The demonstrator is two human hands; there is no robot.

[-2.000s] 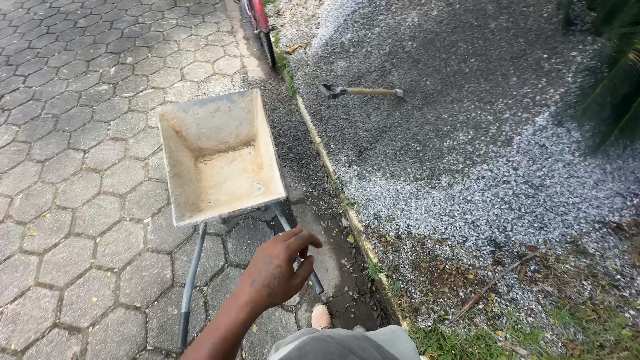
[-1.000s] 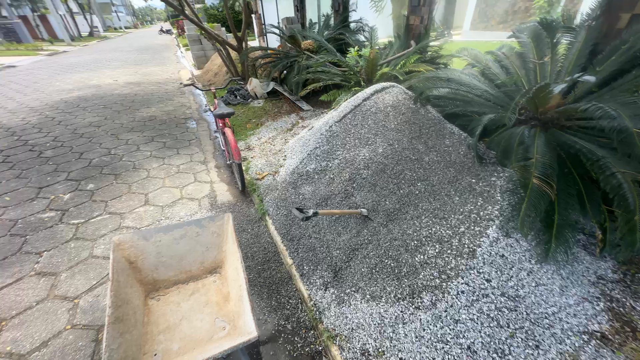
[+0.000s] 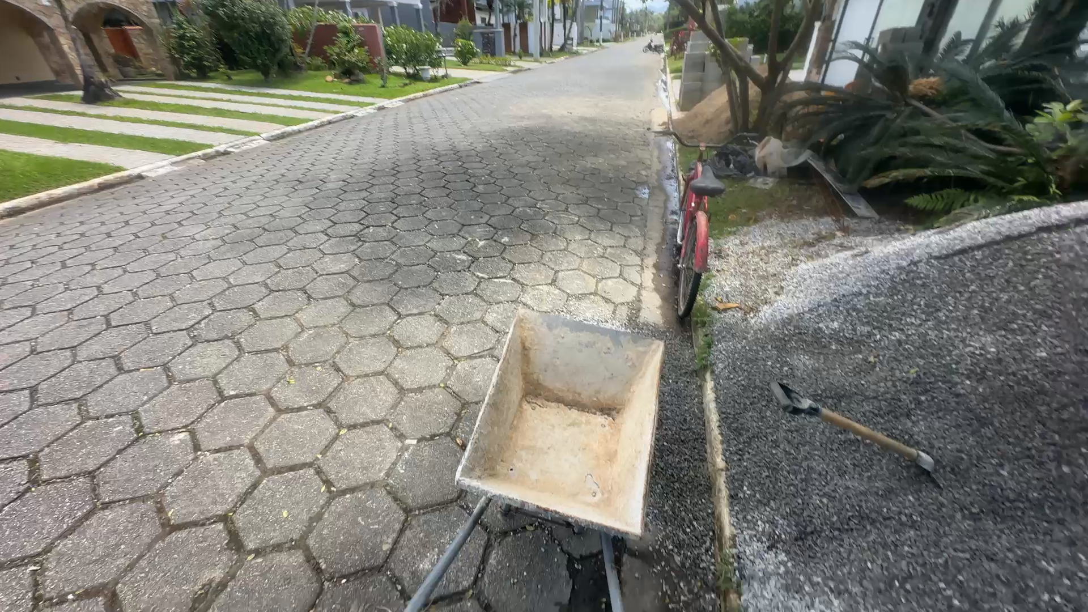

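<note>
Neither my left hand nor my right hand shows in the head view. An empty wheelbarrow [image 3: 565,425] stands low in the middle, on hexagonal pavers beside the kerb, its tray stained with dried residue. Its two metal handles run down to the bottom edge, where their ends are cut off. To the right, a shovel [image 3: 867,433] lies on a heap of grey gravel [image 3: 960,365], its wooden shaft slanting down to the right.
A red bicycle [image 3: 695,225] stands along the kerb [image 3: 718,476] beyond the wheelbarrow. Farther on are a sand pile [image 3: 710,115], stacked blocks [image 3: 697,72], a board [image 3: 841,187] and palm-like plants [image 3: 918,127]. The paved street [image 3: 340,297] stretches left and ahead.
Two seconds ago a hand was over the wheelbarrow's handles; it is now out of view. The view has swung up and to the left.
</note>
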